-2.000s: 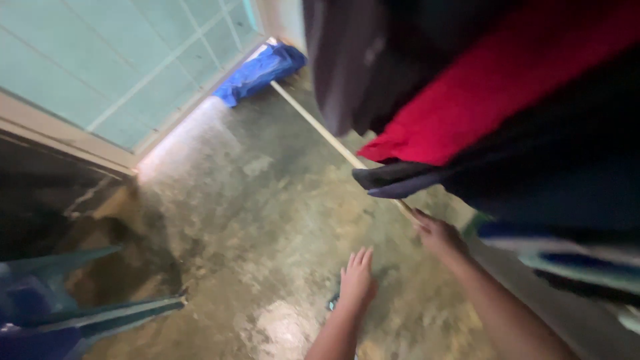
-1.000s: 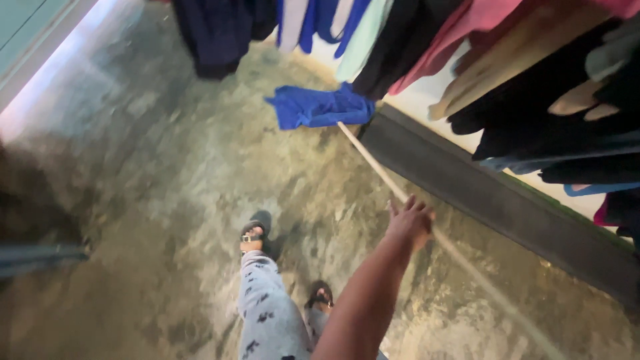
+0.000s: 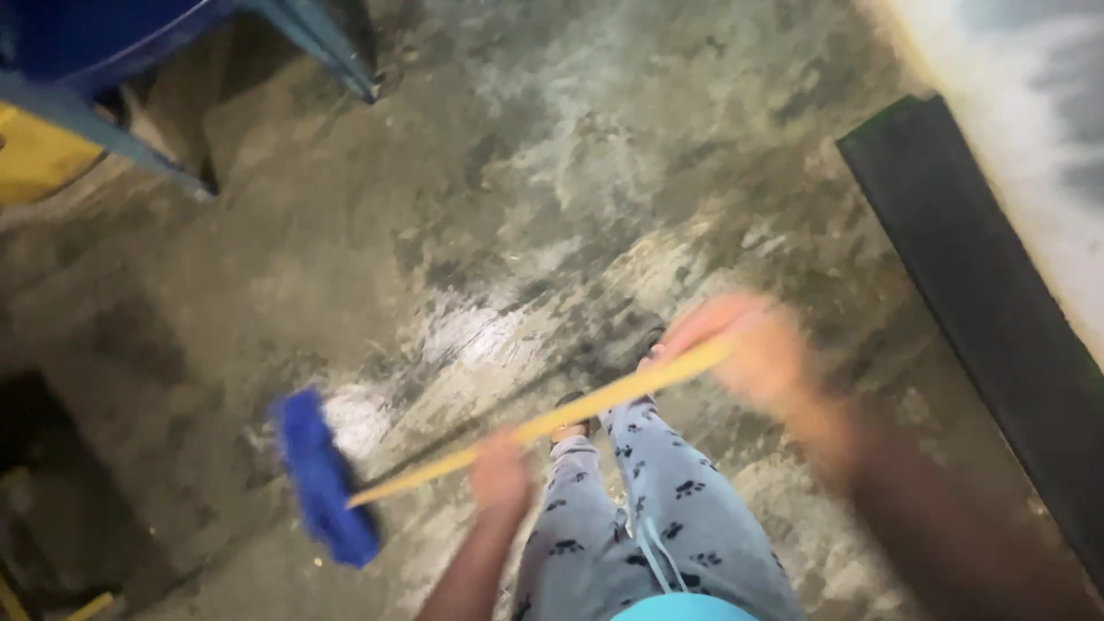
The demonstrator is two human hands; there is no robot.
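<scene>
A wooden pole (image 3: 595, 401) runs slantwise in front of my legs. At its lower left end is a mop or broom head wrapped in blue cloth (image 3: 323, 483), over the concrete floor; whether it touches the floor is unclear. My left hand (image 3: 502, 474) is closed around the pole nearer the blue head. Around the pole's upper end is my right hand (image 3: 750, 349), blurred by motion, its fingers curled on the wood.
A blue plastic chair or stool (image 3: 302, 43) stands at the upper left, with a yellow object (image 3: 43, 155) beneath it. A long dark block (image 3: 966, 259) lies along the right by a pale wall. My sandalled feet (image 3: 573, 414) are on the floor.
The blue head has moved from beside the dark block to the floor area left of my feet. My left hand, out of view one second ago, is now on the pole. The view has turned strongly.
</scene>
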